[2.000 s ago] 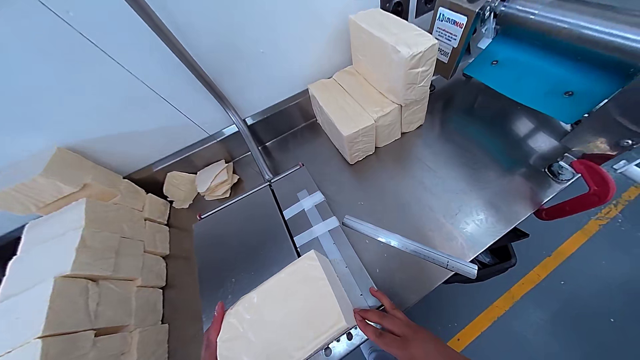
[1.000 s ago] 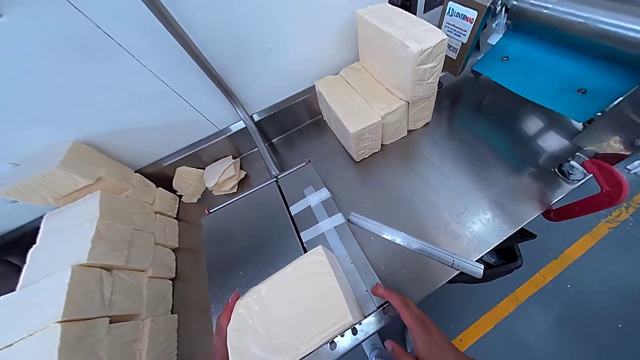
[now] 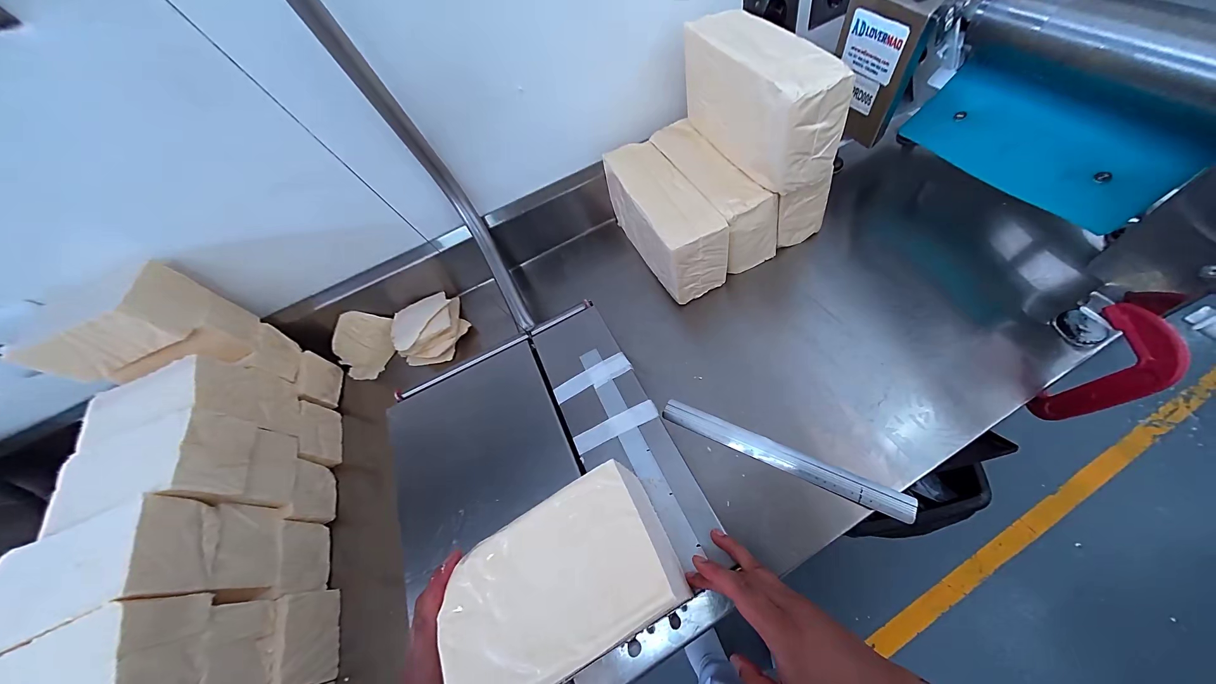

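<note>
A large pale yellow block, of butter or fat by its look (image 3: 560,579), lies on the flat metal plate of a cutting stand (image 3: 465,446) with a slot and taped strip. My left hand (image 3: 432,617) presses against the block's left side, its fingers partly hidden behind it. At the right front corner, my right hand (image 3: 760,594) has its fingers spread by the plate's edge, with the thumb out of full view; it grips nothing. A metal bar (image 3: 788,461) lies right of the plate, its end over the table's edge.
Many cut blocks (image 3: 228,475) are stacked at left, thin offcuts (image 3: 427,328) behind the plate. More blocks (image 3: 760,104) stand against the wall. A roller machine with a blue sheet (image 3: 1054,142), a red clamp (image 3: 1154,356) and a black bin (image 3: 936,499) are at right.
My right hand has shifted slightly along the stand's edge, near the block's front corner. The left hand stays at the block's side.
</note>
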